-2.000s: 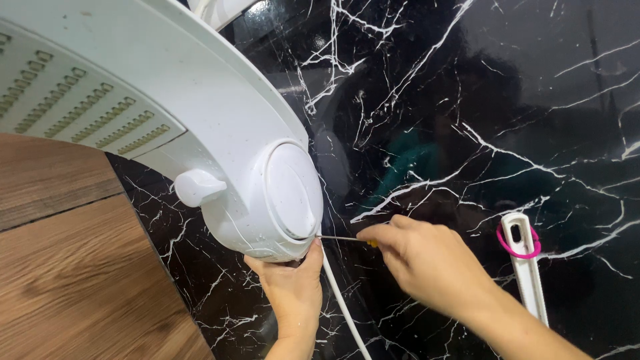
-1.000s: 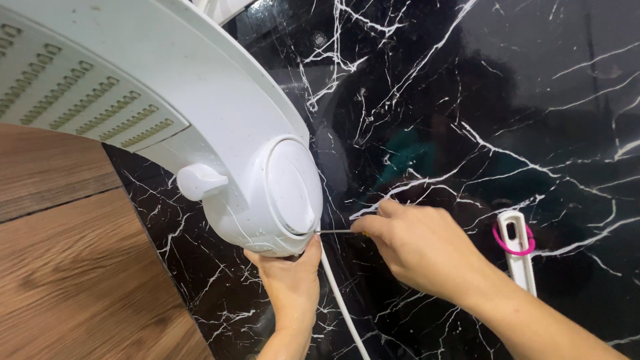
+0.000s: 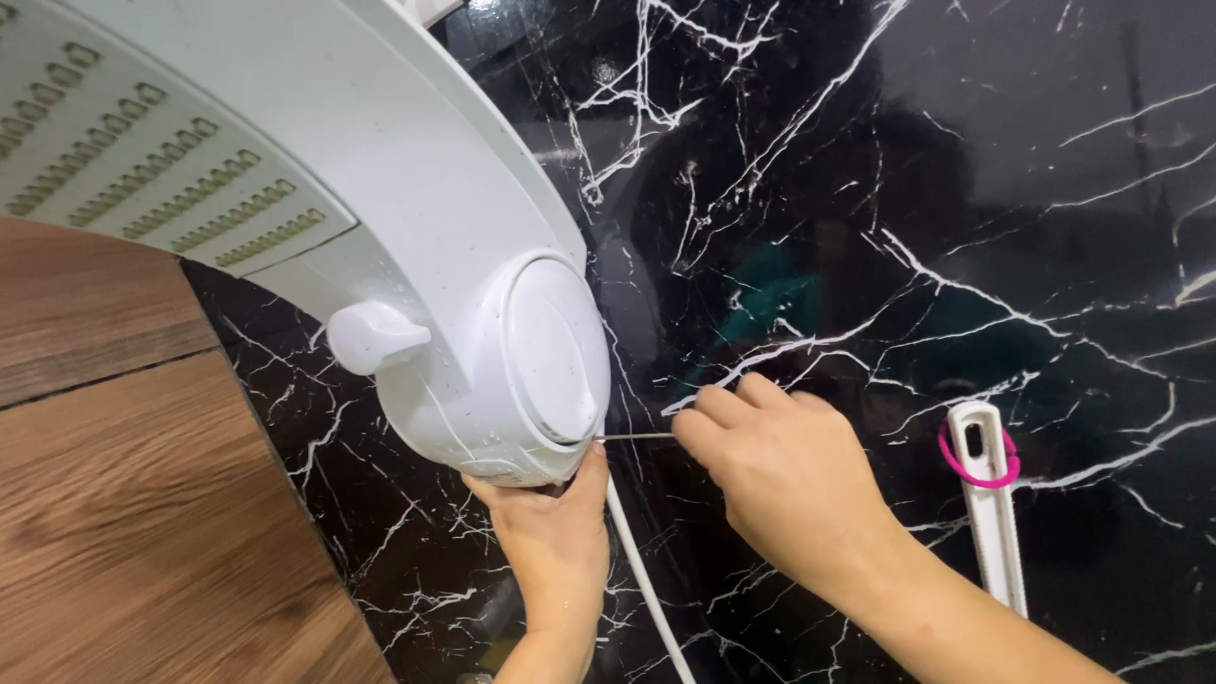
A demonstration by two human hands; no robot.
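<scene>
A white plastic fixture (image 3: 418,171), which looks like an electric shower head, reaches in from the upper left. It has rows of small slots, a white knob (image 3: 373,337) and a round end cap (image 3: 554,350). My left hand (image 3: 551,532) supports the rounded end from below, its thumb near the cap's lower rim. From the right, my right hand (image 3: 774,465) grips a tool whose handle is hidden in the fist. The tool's thin metal shaft (image 3: 636,436), like a screwdriver's, meets the rim of the end cap.
Black marble-patterned tile (image 3: 950,171) with white veins lies behind the fixture. A white cord or thin tube (image 3: 651,589) runs down beside my left hand. At the right is a white plastic handle (image 3: 993,532) with a pink elastic band (image 3: 978,467). Wood-look boards (image 3: 142,494) fill the lower left.
My right fist has turned slightly around the tool, and the yellow bit of handle seen two seconds ago is now hidden. My left hand keeps its place under the fixture.
</scene>
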